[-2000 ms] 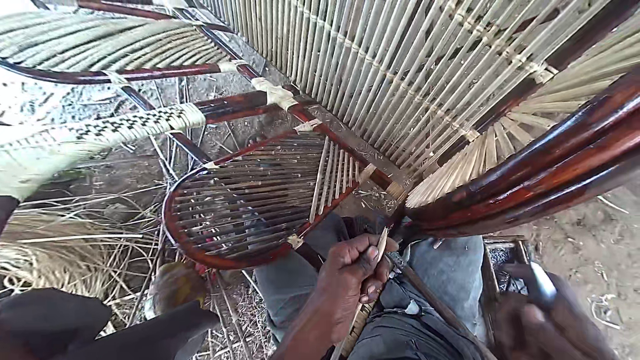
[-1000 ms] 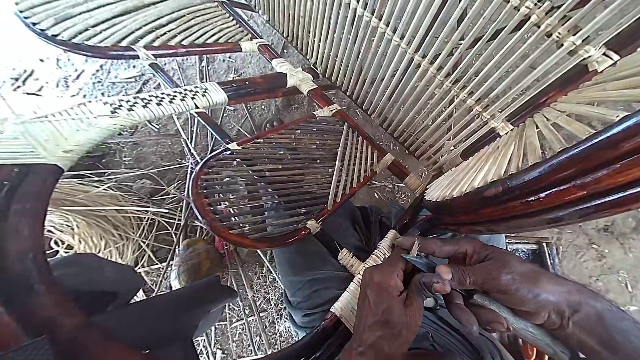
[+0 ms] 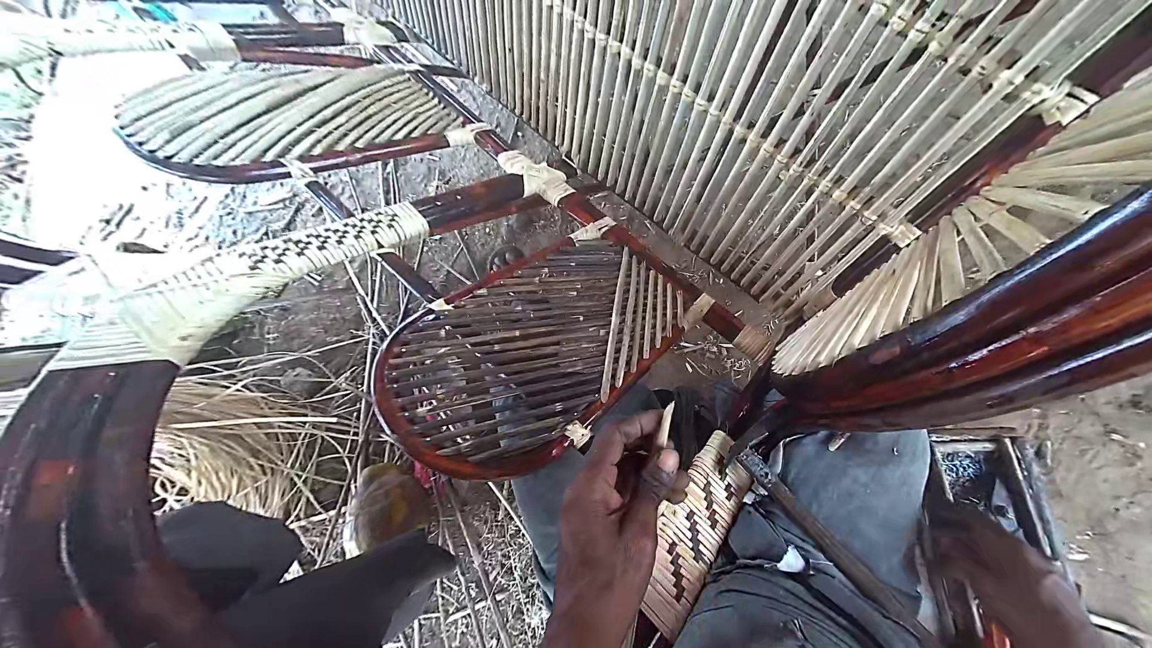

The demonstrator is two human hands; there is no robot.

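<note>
Between thumb and fingertips, my left hand [image 3: 621, 504] pinches a short pale cane piece [image 3: 665, 425], its pointed end up. Just right of that hand, a frame member wrapped in light and dark checked cane weave [image 3: 697, 531] rises from my lap. A hammer-like tool with a dark handle [image 3: 828, 544] lies across my thigh. My right hand [image 3: 999, 576] is blurred at the lower right, beside a box; whether it holds anything is unclear. Ahead is an oval panel of dark slats [image 3: 504, 360] in a glossy reddish-brown frame, with several pale slats at its right side.
A large panel of pale cane rods [image 3: 684, 117] fills the upper right, beside a thick lacquered curved frame [image 3: 990, 333]. A wooden box [image 3: 1012, 486] stands at my right. Loose cane strands [image 3: 243, 441] lie on the ground at left, near a dark curved frame [image 3: 85, 486].
My right hand has moved away from my left hand to the lower right. One second ago both hands were together at the wrapped member, with a metal tool between them.
</note>
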